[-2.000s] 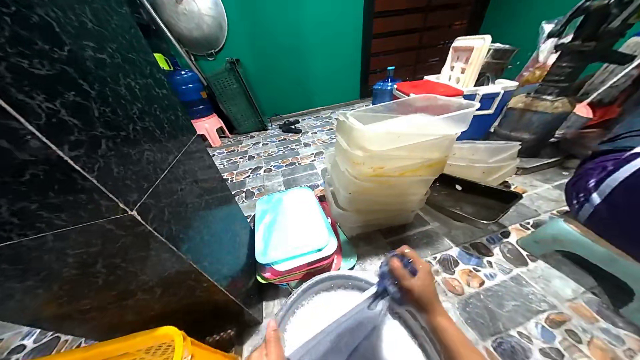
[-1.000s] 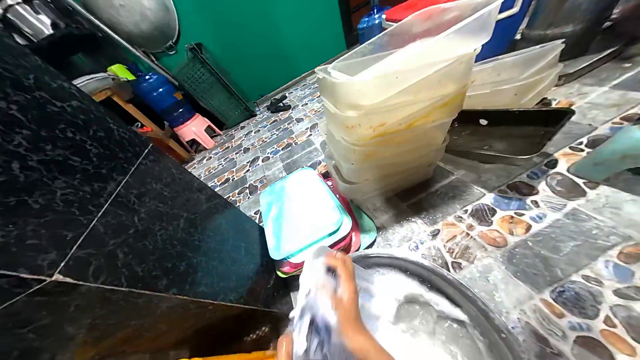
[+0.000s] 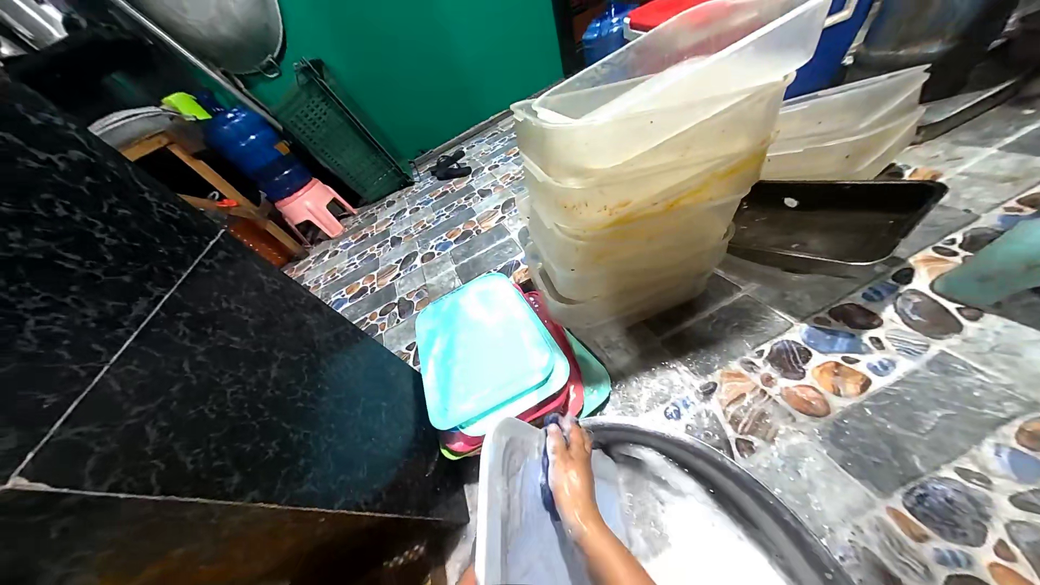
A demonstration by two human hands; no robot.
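A whitish plastic container [image 3: 520, 496] stands tilted at the left rim of a round grey basin [image 3: 723, 471] with white suds. My right hand [image 3: 571, 471] presses a dark blue cloth [image 3: 548, 479] against the container's inner side. Only a sliver of my left hand [image 3: 467, 575] shows at the bottom edge, beside the container's outer wall; its fingers are hidden. Just beyond the basin lies a stack of lids, a turquoise one [image 3: 487, 349] on top with dark red ones [image 3: 561, 390] below.
Nested cloudy plastic containers [image 3: 650, 195] stand tall behind the basin, with a dark rectangular tray [image 3: 837, 219] to their right. A black marbled tile wall [image 3: 244, 390] borders the left. Wet stone and pebble floor [image 3: 918, 422] lies at right. A pink stool [image 3: 313, 207] carries a blue water bottle [image 3: 256, 150].
The whitish container now stands clearly in view at the basin's left rim, with my right hand inside it. Two seconds ago that hand held the bluish cloth above the basin. The view has tilted.
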